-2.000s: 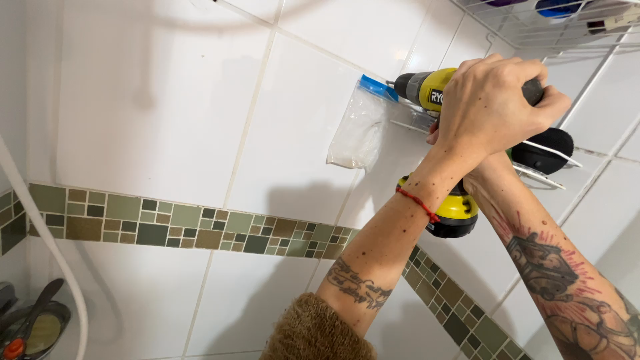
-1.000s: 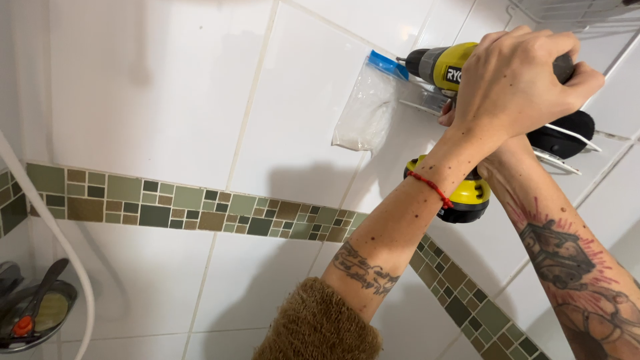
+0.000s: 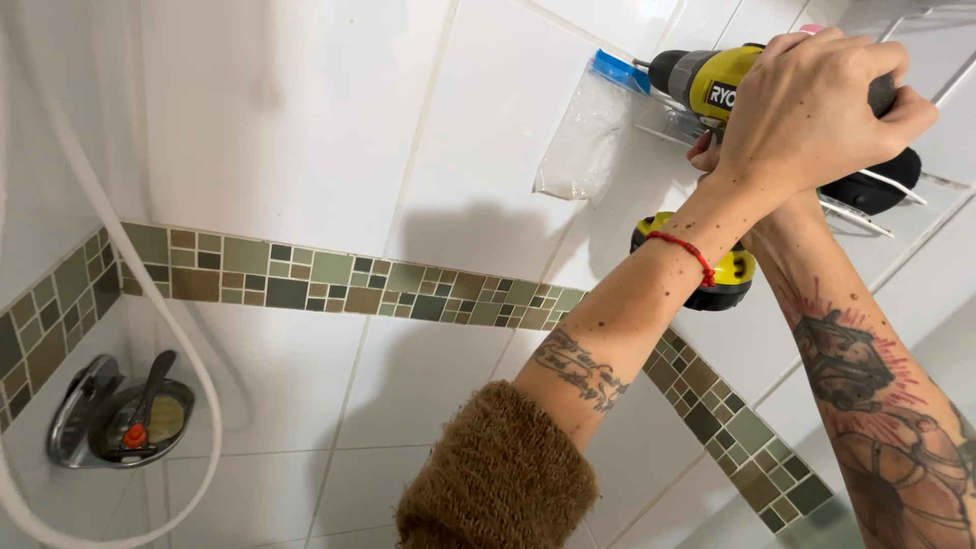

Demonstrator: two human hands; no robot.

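A yellow and black Ryobi cordless drill lies across the upper right, its bit pointing left toward the white tiled wall. My left hand is closed over the back of the drill, with a red string bracelet on that wrist. Beneath it, my right hand wraps the handle near the trigger, mostly hidden by the left wrist. The battery shows below the forearm. By the bit, a clear plastic bag with a blue top strip hangs against the wall. Whether the bit touches the tile cannot be told.
Behind the hands is a white wire rack holding a black object. More wire shelving stands at the upper right. A white shower hose loops down the left side, beside a metal soap dish with a razor. A mosaic tile band crosses the wall.
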